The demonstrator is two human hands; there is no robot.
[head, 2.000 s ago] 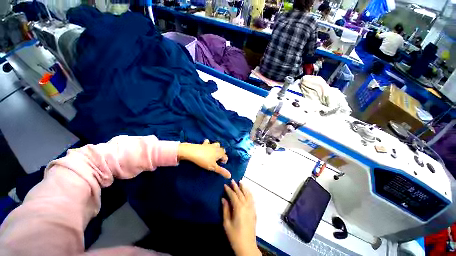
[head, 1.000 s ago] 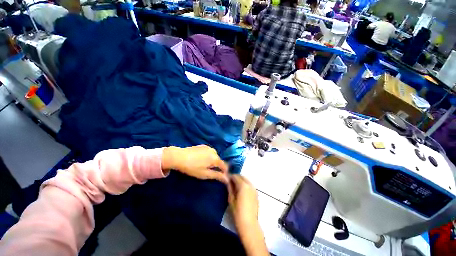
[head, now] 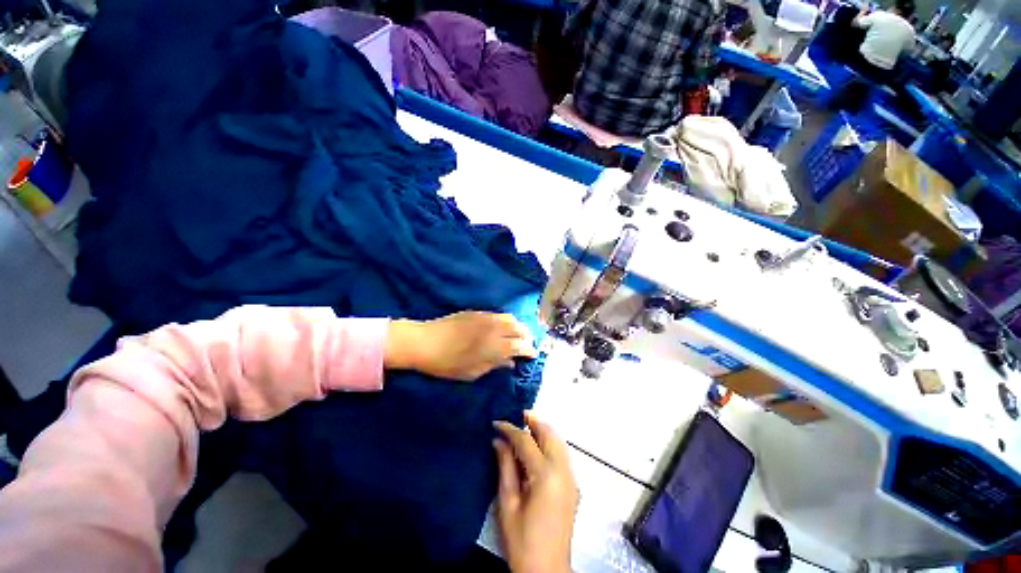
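Observation:
A large heap of dark blue fabric (head: 258, 168) lies left of the sewing machine (head: 761, 280) and spills toward my lap. Its edge is bright blue and gathered near the presser foot and needle (head: 565, 330). My left hand (head: 470, 345) grips the fabric just left of the needle, fingers curled. My right hand (head: 540, 492) is at the fabric's right edge, nearer to me, thumb and fingertips on the edge; the fabric between them is hard to make out.
A smartphone (head: 694, 492) lies on the machine bed, with a small dark item (head: 773, 541) beside it. A cream cloth (head: 730, 166) lies behind the machine head. Beyond are purple fabric (head: 476, 73), a cardboard box (head: 896, 207) and a person in a plaid shirt (head: 647, 62).
My hands were together at the fabric edge a second ago and are now apart. My left hand has moved up beside the needle. The view has moved closer to the machine.

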